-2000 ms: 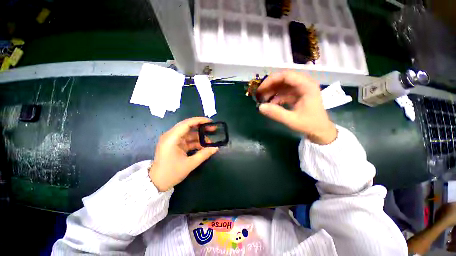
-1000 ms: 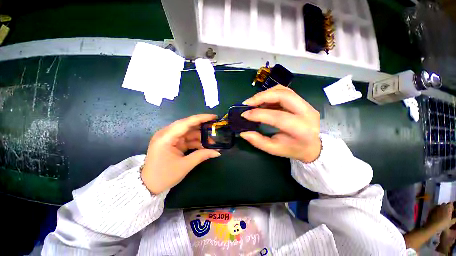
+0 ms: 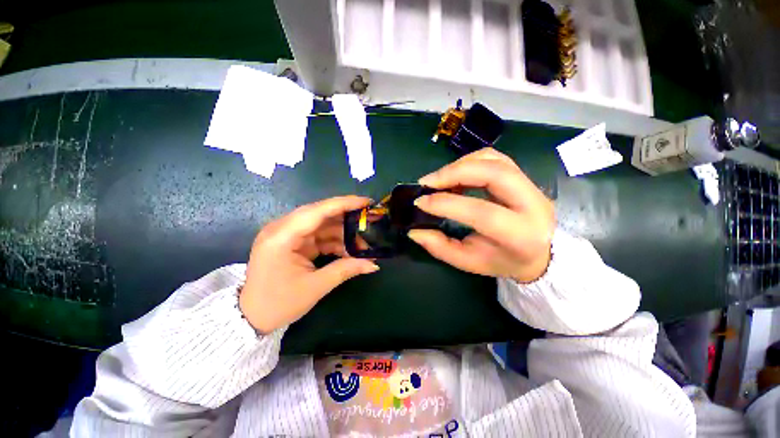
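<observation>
My left hand (image 3: 295, 257) holds the black watch case (image 3: 369, 243) by its left side, above the green bench. My right hand (image 3: 492, 218) holds a dark display module (image 3: 408, 207) by its right side. The module overlaps the right part of the case. Its orange-gold flex cable (image 3: 374, 214) reaches over the case opening. The module is not seated flat in the frame; whether the two touch is hard to tell. Other display modules (image 3: 477, 128) with gold cables lie on the bench beyond my right hand.
White wipes (image 3: 259, 118) and a narrow white strip (image 3: 354, 137) lie below the metal rail (image 3: 154, 74). A white tray (image 3: 487, 81) with stacked modules (image 3: 540, 43) is beyond it. At right are a folded wipe (image 3: 588, 151), a bottle (image 3: 680, 145) and a wire basket (image 3: 753, 210).
My right hand left the spare modules on the bench and brought one module to the case. Over the last second the module moved slightly left, further over the case. My left hand kept its hold.
</observation>
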